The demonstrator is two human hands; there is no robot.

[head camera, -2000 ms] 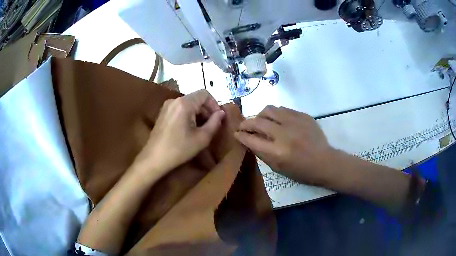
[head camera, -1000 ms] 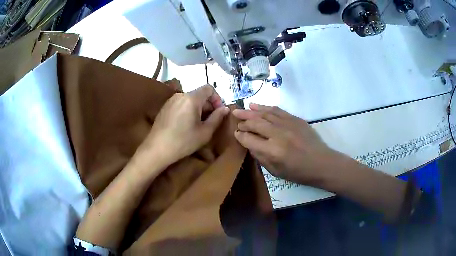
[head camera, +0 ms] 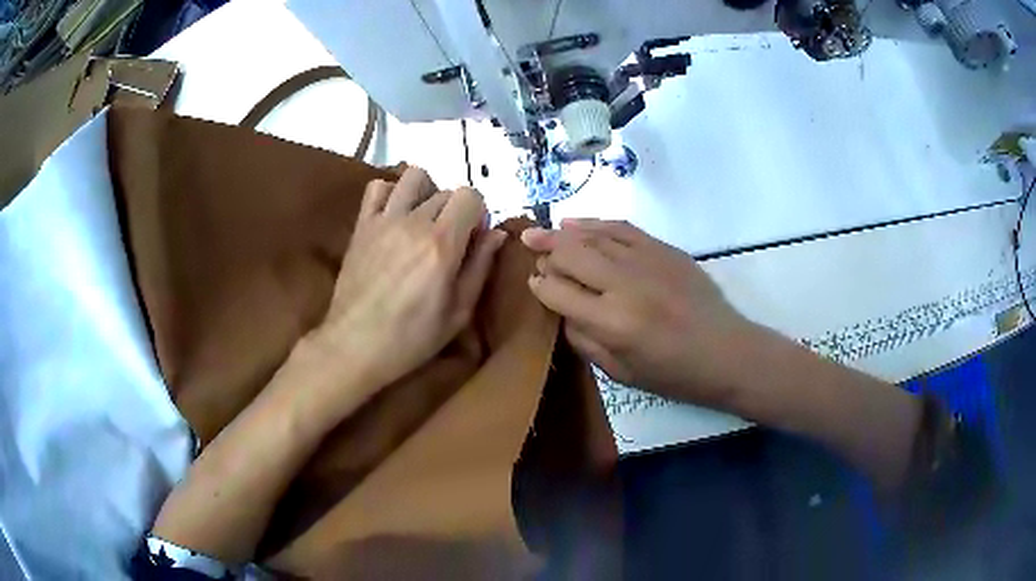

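Note:
A brown fabric panel (head camera: pixel 239 250) lies left of and below the needle area and drapes over the table's front edge. White lining (head camera: pixel 80 363) shows along its left side. My left hand (head camera: pixel 415 261) rests on the brown fabric with bent fingers, gripping its edge just left of the needle. My right hand (head camera: pixel 625 295) pinches the same fabric's right edge with thumb and fingertips. The fabric edge between them sits just in front of the presser foot and needle (head camera: pixel 539 159). The left fingertips are partly hidden.
The white sewing machine head (head camera: pixel 398 45) with a white ribbed knob (head camera: pixel 586 125) stands above the hands. A thin brown handle (head camera: pixel 298 85) curves behind the panel. Stacked brown pieces (head camera: pixel 125 85) lie at far left. A ruler scale (head camera: pixel 886 329) runs along the table front.
My left hand has turned, its fingers now curled over the fabric edge. My right hand has shifted slightly at the edge. The whole view has moved a little, so the machine sits higher.

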